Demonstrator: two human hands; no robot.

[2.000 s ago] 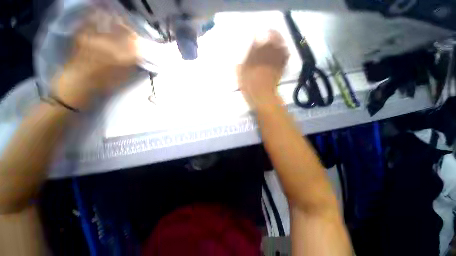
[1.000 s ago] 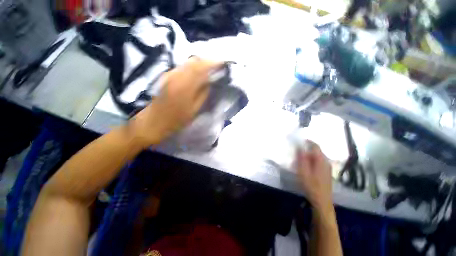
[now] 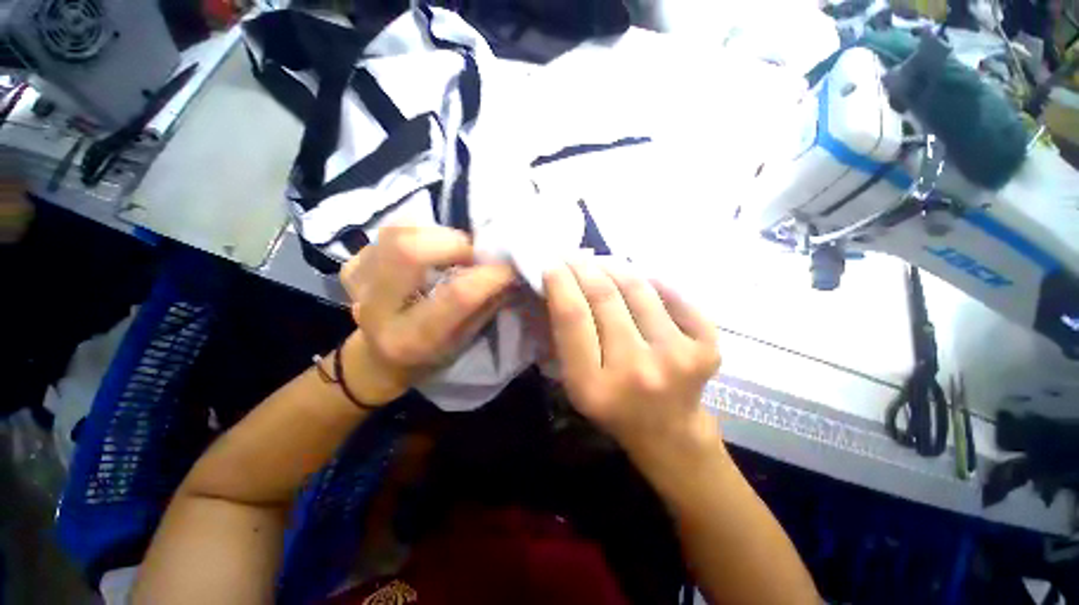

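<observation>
A white and black garment piece lies at the table's front edge, its white cloth (image 3: 476, 376) hanging a little over the edge. My left hand (image 3: 417, 301) grips this cloth. My right hand (image 3: 627, 343) is beside it, fingers bent onto the same cloth; the fingertips of both hands nearly meet. A bundle of white cloth with black bands (image 3: 385, 166) lies behind and left of my left hand. Whether it joins the held cloth I cannot tell. The bright light washes out the white cloth's edges.
The sewing machine head with JACK lettering (image 3: 947, 236) stands at the right. Black-handled shears (image 3: 919, 396) and slim yellow-green snips (image 3: 961, 431) lie right of it, near a dark scrap pile (image 3: 1039, 440). A blue lattice basket (image 3: 148, 396) is below left. Dark cloth (image 3: 532, 26) lies at the back.
The view has turned left from the machine. My left hand has closed on white cloth at the table edge, and my right hand has come from near the machine to meet it.
</observation>
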